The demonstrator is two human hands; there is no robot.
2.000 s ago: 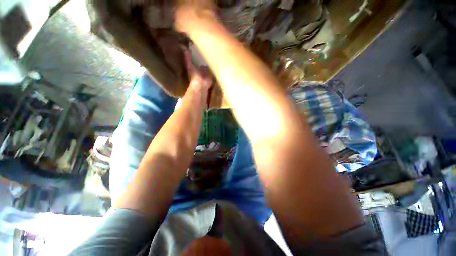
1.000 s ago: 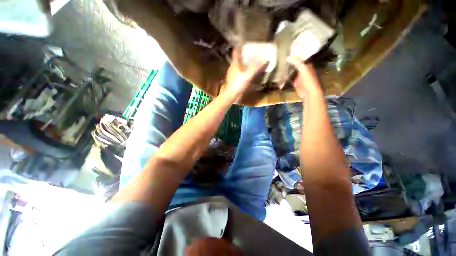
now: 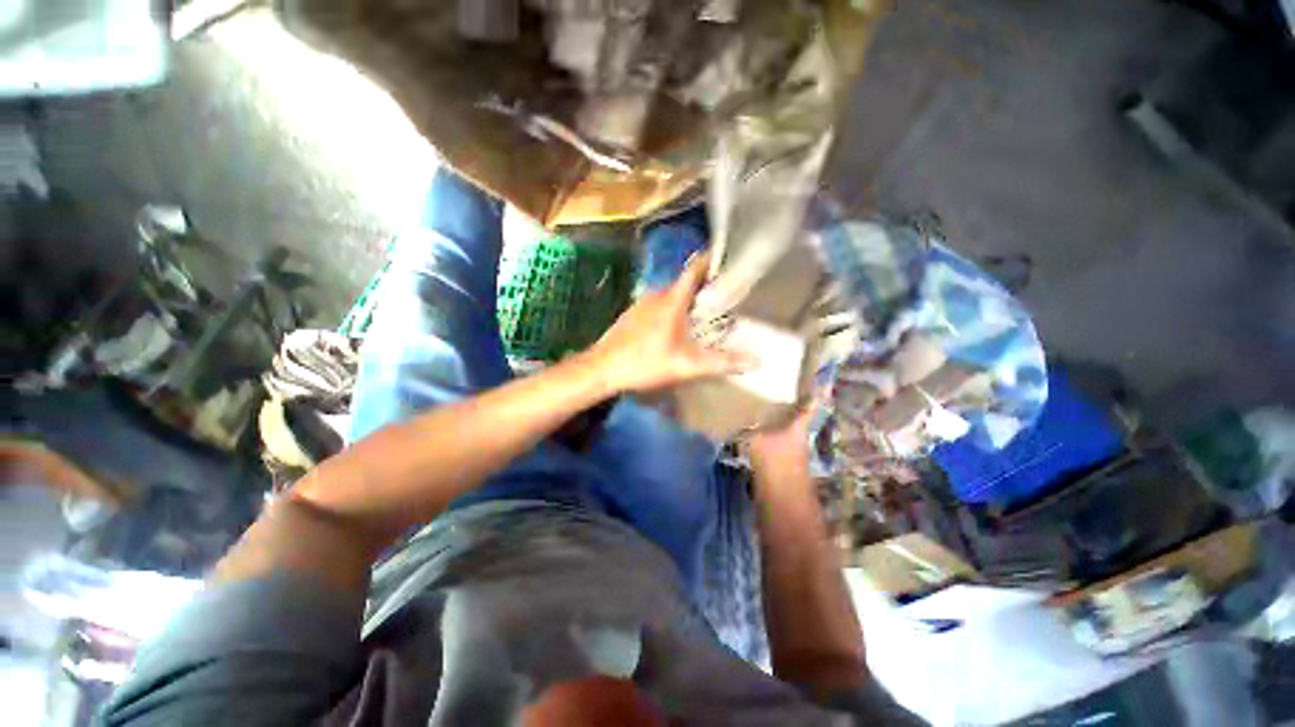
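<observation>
A beige and grey-brown bundle of cut pieces (image 3: 760, 362) with a whitish patch is between my hands, right of my knees. My left hand (image 3: 665, 338) grips its left side, fingers spread over it. My right hand (image 3: 784, 433) is at its lower right edge, partly hidden by the bundle. A pale strip of fabric hangs from the carton side down to the bundle. The brown carton (image 3: 589, 199) with more pieces inside is at the top. The blue-and-white check cloth wrap (image 3: 1015, 341), holding loose pieces, lies open beyond the bundle at the right.
A green mesh crate (image 3: 551, 298) is between my legs. A blue bin (image 3: 1044, 433) is at the right, beside the wrap. A stack of folded pieces (image 3: 310, 367) lies left of my leg. The white table surface (image 3: 980, 656) is at the lower right. Dark clutter lies at the left.
My hands have moved out of the carton with a bundle, down and towards the check wrap. The carton appears higher in view, and the blue bin has come into sight.
</observation>
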